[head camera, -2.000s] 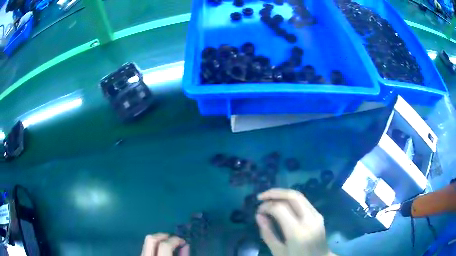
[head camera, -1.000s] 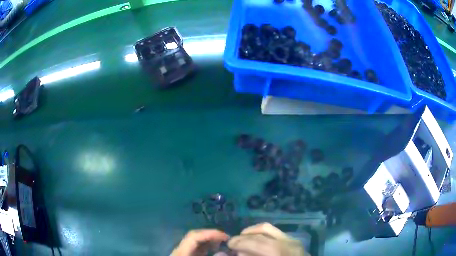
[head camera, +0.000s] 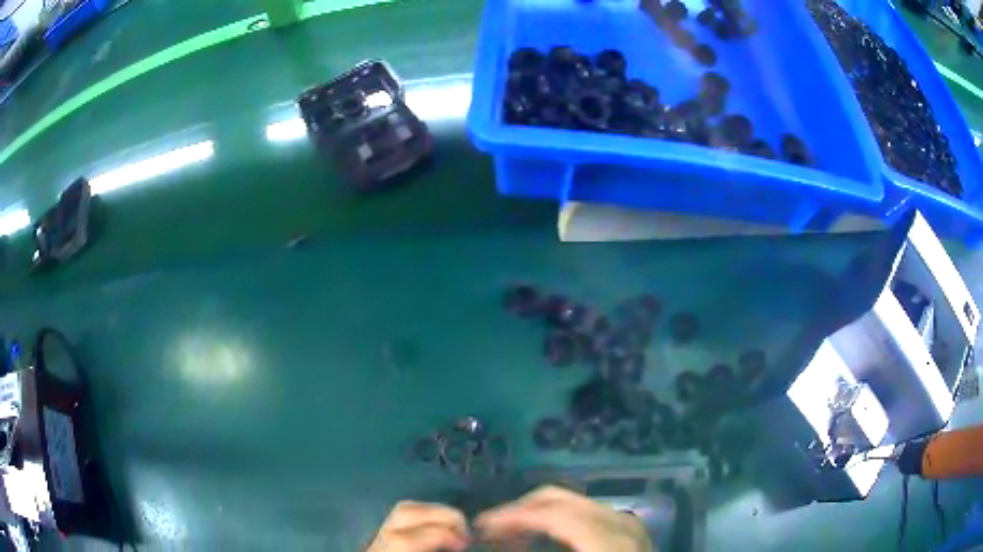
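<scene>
My left hand (head camera: 418, 528) and my right hand (head camera: 566, 521) are close together at the bottom edge, partly cut off. A small dark part seems to lie between their fingers, but it is mostly hidden. Just beyond them is a small cluster of thin retaining rings (head camera: 466, 447). A loose pile of small black rings (head camera: 604, 404) lies to the right of it. The grey-black holding fixture (head camera: 686, 507) shows at the near edge, right of my right hand.
A blue bin with black rings (head camera: 690, 173) and a second filled blue bin (head camera: 900, 102) stand at the back right. The white screw feeder (head camera: 911, 345) is at right with the orange screwdriver (head camera: 954, 454). Black housings (head camera: 372, 129) sit at back left. A labelled dark box (head camera: 63, 442) is far left.
My hands have come together at the bottom edge; my right hand has left the black ring pile. The camera view has shifted. Over the last second the hands have barely moved.
</scene>
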